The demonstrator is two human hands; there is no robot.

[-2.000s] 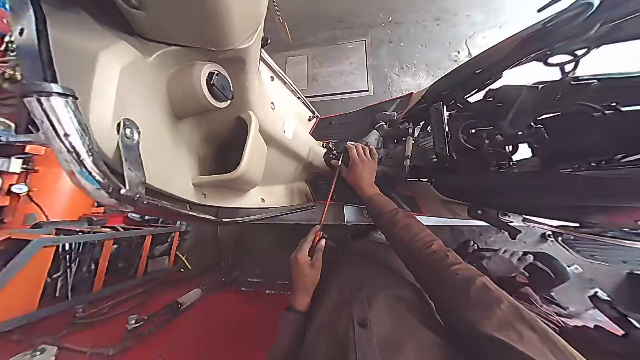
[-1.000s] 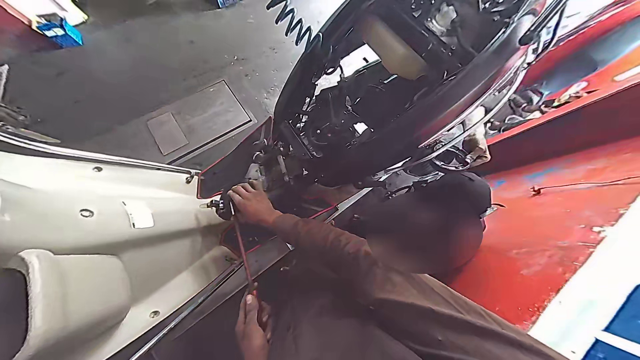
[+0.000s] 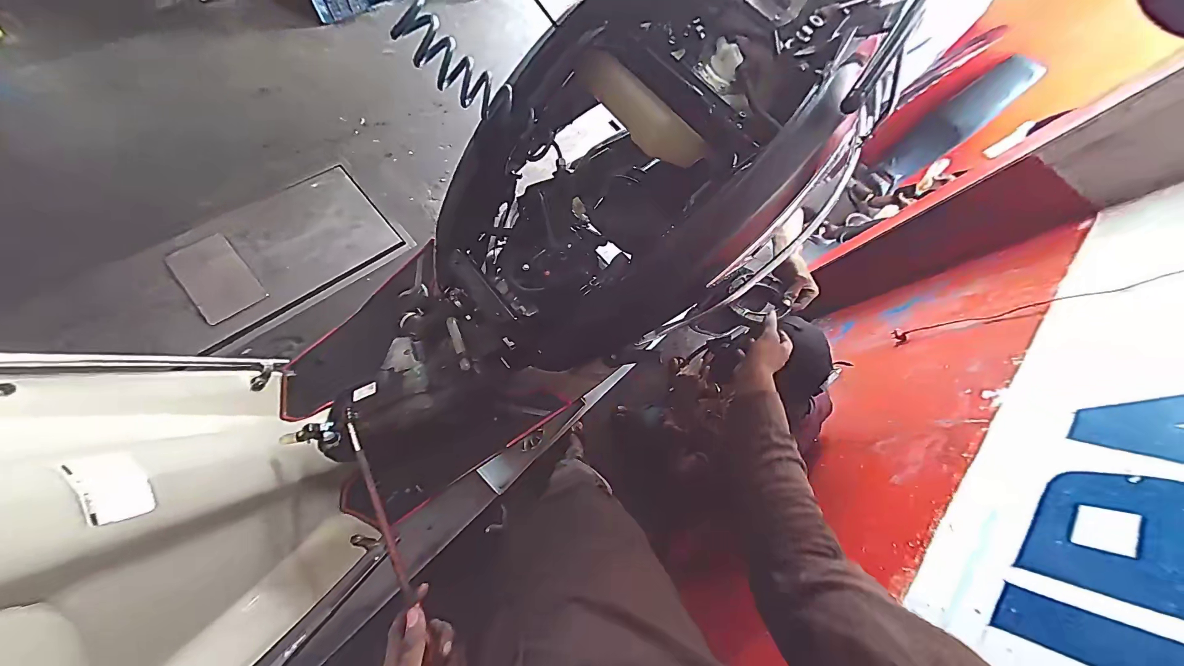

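Observation:
My left hand (image 3: 418, 638) is at the bottom edge, closed on the lower end of a long thin screwdriver (image 3: 379, 509) with a reddish shaft. The tool's upper end meets a dark part beside a small valve-like fitting (image 3: 319, 433) at the cream body panel (image 3: 185, 462). My right hand (image 3: 766, 350) is stretched out to the scooter's far side, against dark parts below a chrome rail (image 3: 786, 250); its fingers are partly hidden, so its hold is unclear. Between the hands lies the opened scooter body (image 3: 592, 213), with its inner parts exposed.
Another person's hand (image 3: 797, 277) is close above my right hand, and a dark head shape is beside it. A coiled black hose (image 3: 444, 55) hangs at the top. A red surface (image 3: 888, 444) and a blue-and-white painted wall (image 3: 1091, 518) are at right. A floor hatch (image 3: 305, 240) is at left.
My right hand has left the screwdriver's upper end and moved right to the scooter's far side. My left hand still holds the tool's lower end. The view has swung right.

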